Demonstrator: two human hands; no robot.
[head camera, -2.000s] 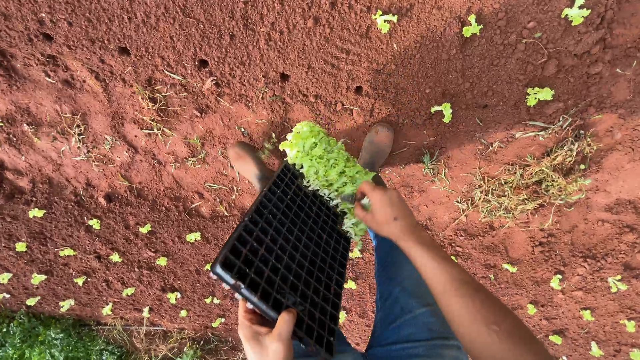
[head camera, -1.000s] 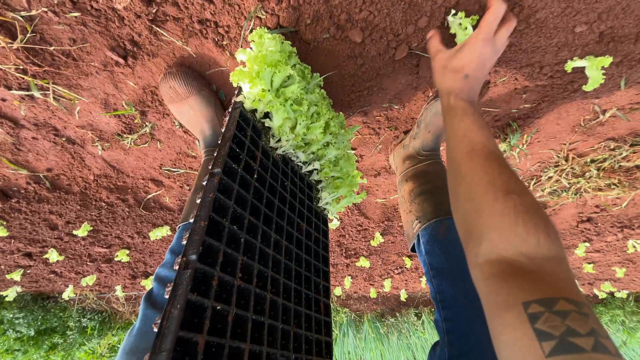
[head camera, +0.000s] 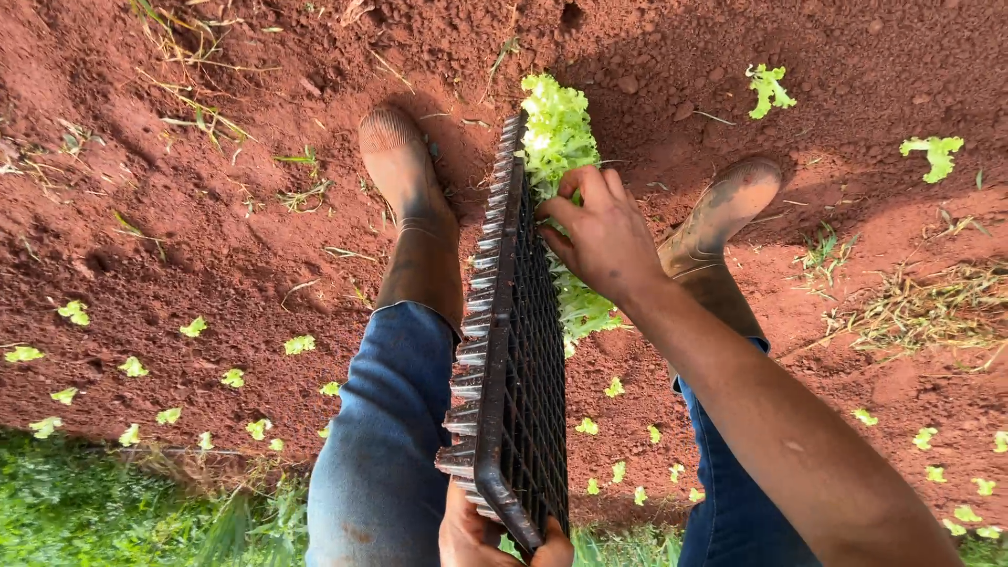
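My left hand (head camera: 492, 535) grips the near end of a black plastic seedling tray (head camera: 496, 331), which is tilted steeply so its tapered cells show along the left side. Lettuce seedlings (head camera: 559, 126) crowd the far end and right side of the tray; the cells nearer me hold no leaves. My right hand (head camera: 602, 228) is at these seedlings, thumb and fingers bent in among the leaves at the tray's face. Whether the fingertips have closed on a seedling is hidden.
Brown boots (head camera: 409, 173) stand on red soil on both sides of the tray. Lettuce seedlings (head camera: 770, 90) stand in the soil at the upper right, with several more at lower left and lower right. Dry grass (head camera: 929, 307) lies at right; green grass (head camera: 79, 504) borders the bottom. A hole (head camera: 571, 14) shows at the top.
My right hand has moved from a seedling in the soil at the upper right back to the seedlings in the tray. The tray is tilted more steeply than one second ago.
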